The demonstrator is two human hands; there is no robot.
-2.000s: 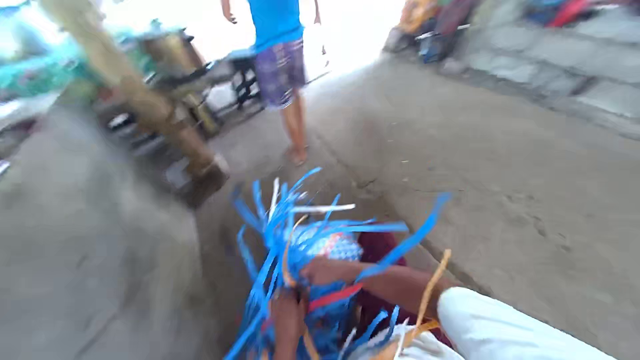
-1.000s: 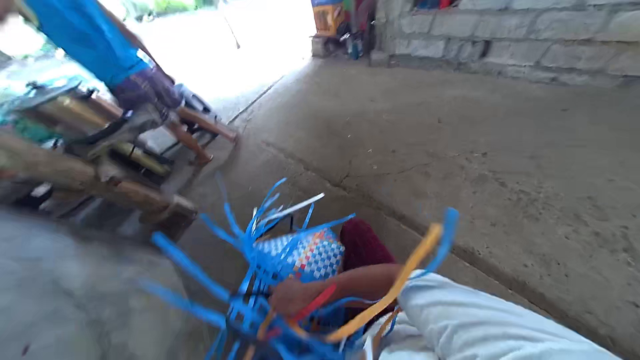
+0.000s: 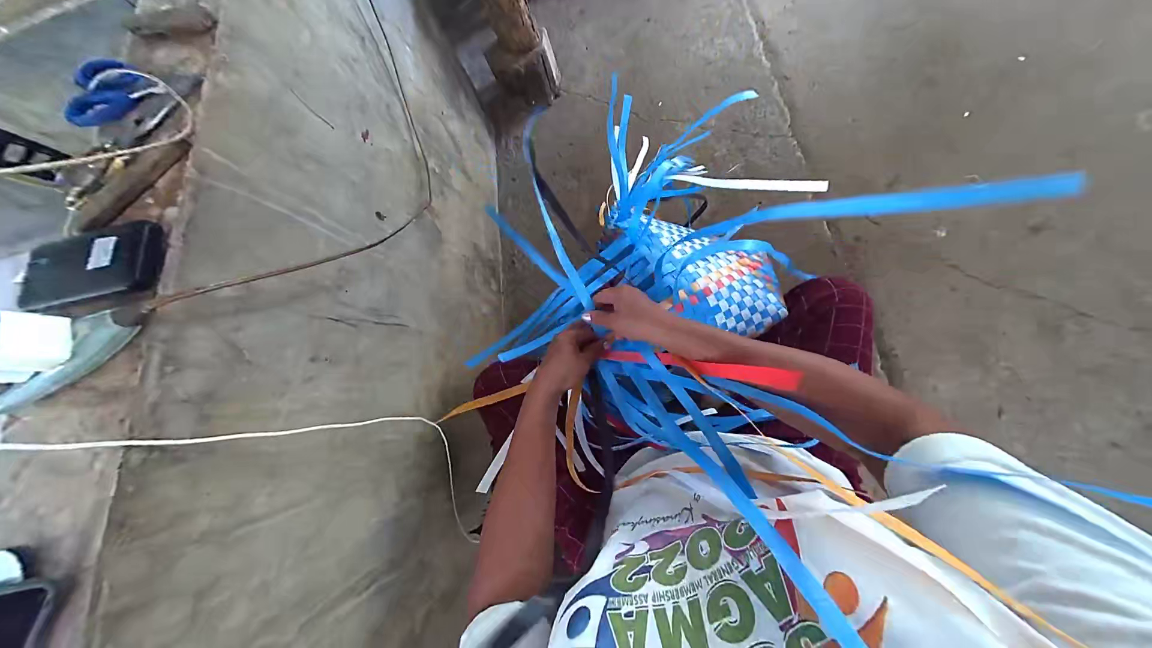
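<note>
A basket woven of blue and white plastic strips (image 3: 742,292), with some orange and red squares, lies tilted on my lap against my knee. Long loose blue strips (image 3: 918,200) fan out from its near and left parts, among them white, black and orange ones. My left hand (image 3: 571,355) and my right hand (image 3: 630,315) meet at the strips left of the basket, fingertips nearly touching, both pinching blue strip there. Under my right forearm passes a red strip (image 3: 711,367). Which strip each hand grips is partly hidden by the fingers.
A concrete ledge (image 3: 306,324) runs along my left side. On it, farther left, lie blue-handled scissors (image 3: 101,94), a black case (image 3: 93,265) and a blade (image 3: 90,351). White string (image 3: 297,434) crosses the ledge. A wooden post (image 3: 522,54) stands ahead on the concrete floor (image 3: 1008,270).
The view has swung down and left, and the other person is out of view. Both hands are now together at the strips left of the basket.
</note>
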